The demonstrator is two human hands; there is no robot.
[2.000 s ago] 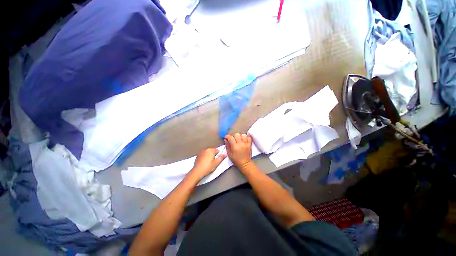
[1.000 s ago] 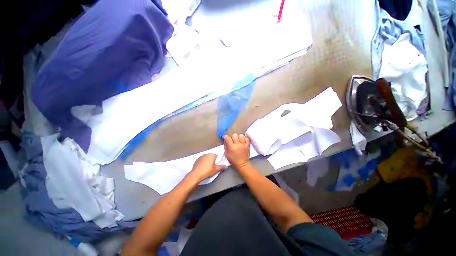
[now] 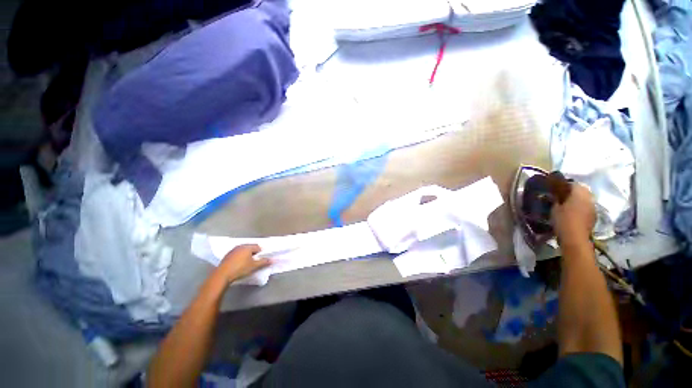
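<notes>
A long white cut panel [image 3: 326,248] lies along the near table edge, its wide, folded-looking part [image 3: 444,223] at the right. My left hand [image 3: 244,264] rests on the panel's left part, fingers on the cloth; whether it grips it is hard to tell. My right hand [image 3: 574,214] is closed on the brown handle of the steam iron [image 3: 537,203], at the right of the table. The iron's shiny pointed soleplate edge faces up and away from me.
A stack of white panels [image 3: 258,159] with blue sheet [image 3: 353,186] crosses the table. Behind are a purple bundle [image 3: 201,79] and a red-tied white bundle [image 3: 379,24]. White cloth [image 3: 117,235] hangs left. Navy cloth [image 3: 580,45] and white cloth [image 3: 603,163] lie right; a hose [image 3: 618,276] trails from the iron.
My right hand has left the panel's middle and taken hold of the iron's handle. My left hand has moved left along the panel, which now lies straighter. The view has shifted.
</notes>
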